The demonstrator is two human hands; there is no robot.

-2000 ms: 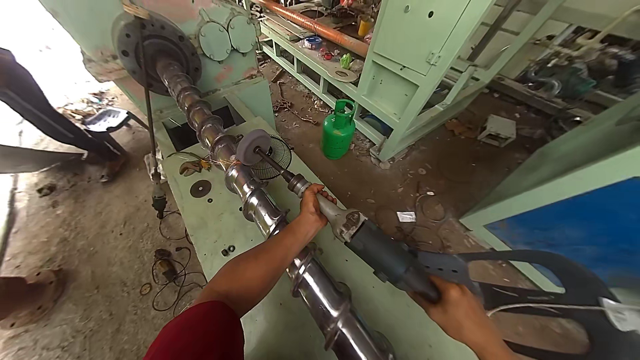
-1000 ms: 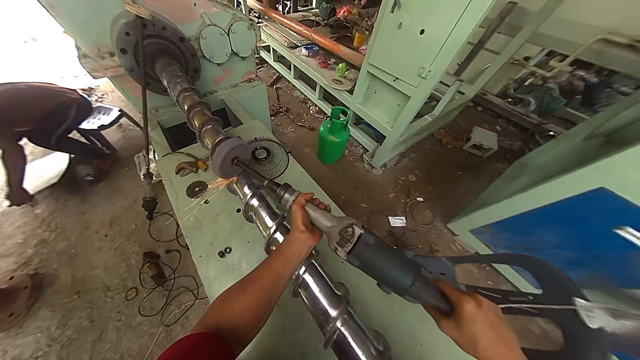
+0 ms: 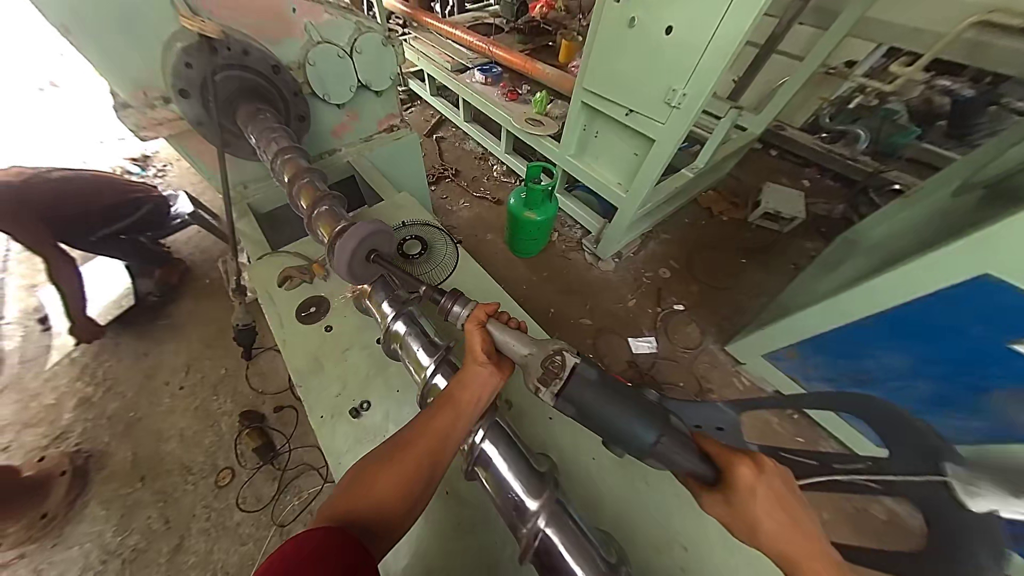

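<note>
My left hand grips the metal neck of a die grinder. Around the rear end of its dark body my right hand is closed. The grinding wheel on the tool's shaft meets a long steel extruder screw, with a few small sparks below the wheel. Bare shiny metal shows on the near part of the screw; the far part is browner and enters a round flange. Beneath the screw lies a green metal machine bed.
A fan guard, an adjustable wrench, a disc and nuts lie on the bed. Beyond stands a green gas cylinder. Another person bends down at left, near cables. A black plastic chair is at right.
The grinding wheel first moved up-left along the screw, then slightly back toward me. Sparks are fewer than one second ago. The other person came further into view, bending down.
</note>
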